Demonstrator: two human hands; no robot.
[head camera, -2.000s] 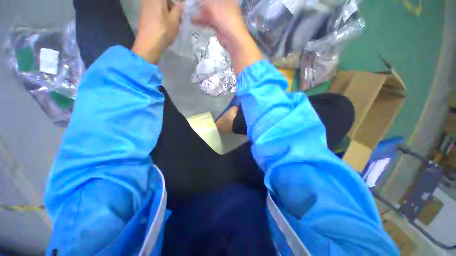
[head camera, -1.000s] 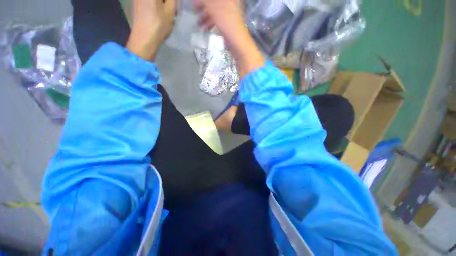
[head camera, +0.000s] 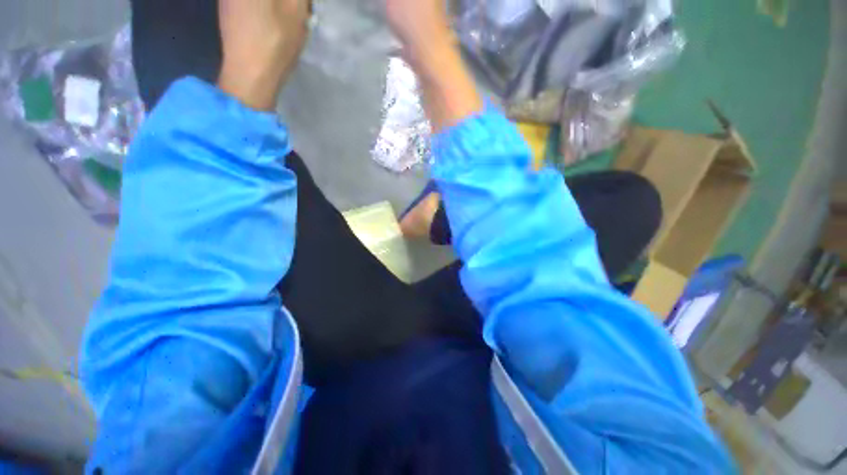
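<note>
My left hand (head camera: 269, 32) is at the top edge, partly cut off, with its fingers out of the picture. My right hand (head camera: 420, 23) is also at the top edge, cut off and blurred. A clear poly bag (head camera: 348, 42) lies or hangs between the hands, blurred; whether either hand grips it cannot be seen. Silvery-white packets (head camera: 401, 125) lie on the floor below my right hand, partly behind my right wrist.
Bagged dark parts (head camera: 566, 46) are piled at upper right. More bagged parts (head camera: 82, 148) with a white label and green patches lie at left. An open cardboard carton (head camera: 692, 199), a blue platform trolley (head camera: 701, 301) and a pale yellow sheet (head camera: 379, 237) also show.
Both hands have moved up toward the top edge, and my left hand also a little left. The silvery packets show less of the clear plastic around them.
</note>
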